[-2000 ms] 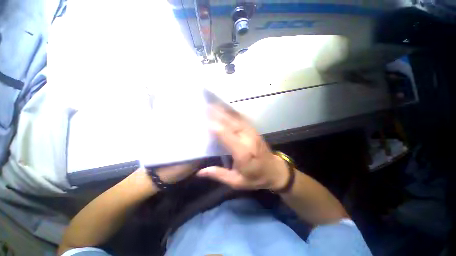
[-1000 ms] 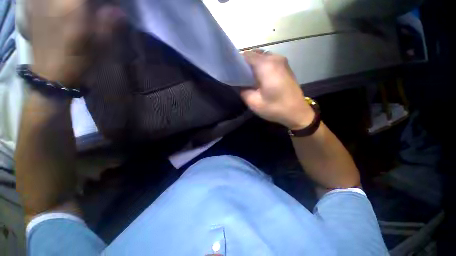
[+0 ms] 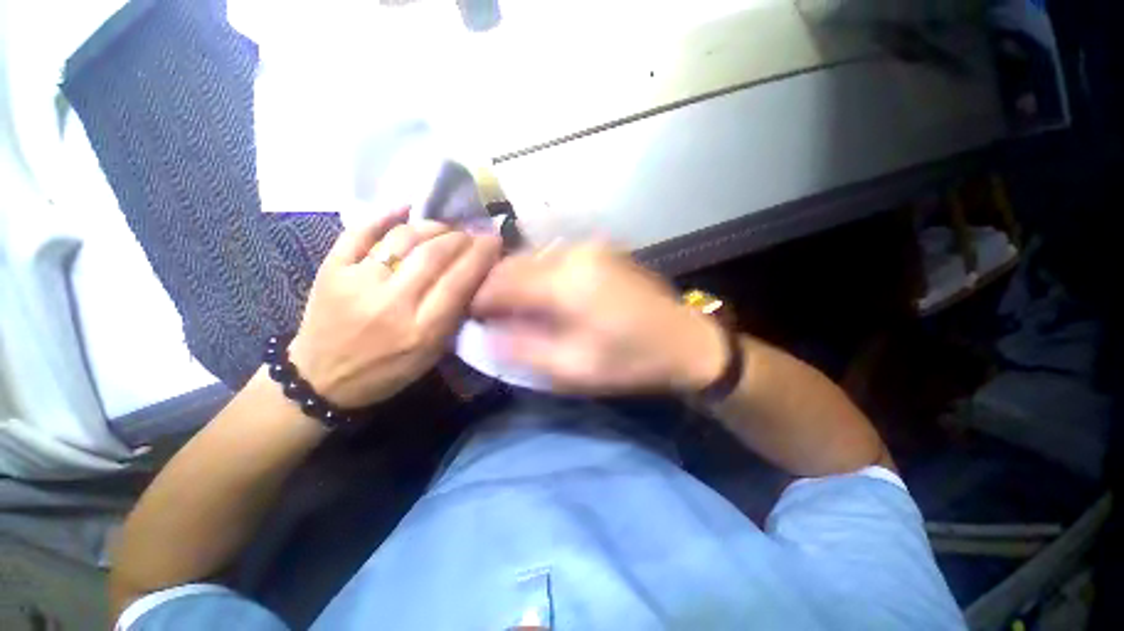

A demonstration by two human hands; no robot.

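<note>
A dark grey herringbone garment panel (image 3: pixel 173 160) lies over the left part of the table and runs down under my left wrist. Glaring white pocketing (image 3: pixel 333 148) lies beside it. My left hand (image 3: pixel 388 296), with a ring and a dark bead bracelet, is closed on bunched cloth at the table's front edge. My right hand (image 3: pixel 592 321) is blurred and meets the left fingertips. It holds a pale piece of cloth (image 3: pixel 493 351). A small folded grey bit of cloth (image 3: pixel 454 195) sticks up past the left fingers. The exact grip is hidden.
The white machine table (image 3: pixel 740 136) has a dark seam line and a dark front edge. A small metal machine part (image 3: pixel 478 12) shows at the top. Pale cloth folds (image 3: pixel 56 407) hang at the left table edge. A shelf-like pale object (image 3: pixel 968 277) is below right.
The panel, earlier held up dark side showing between both hands, now lies spread to the left. My left hand has moved right and down; both hands are together at the table edge.
</note>
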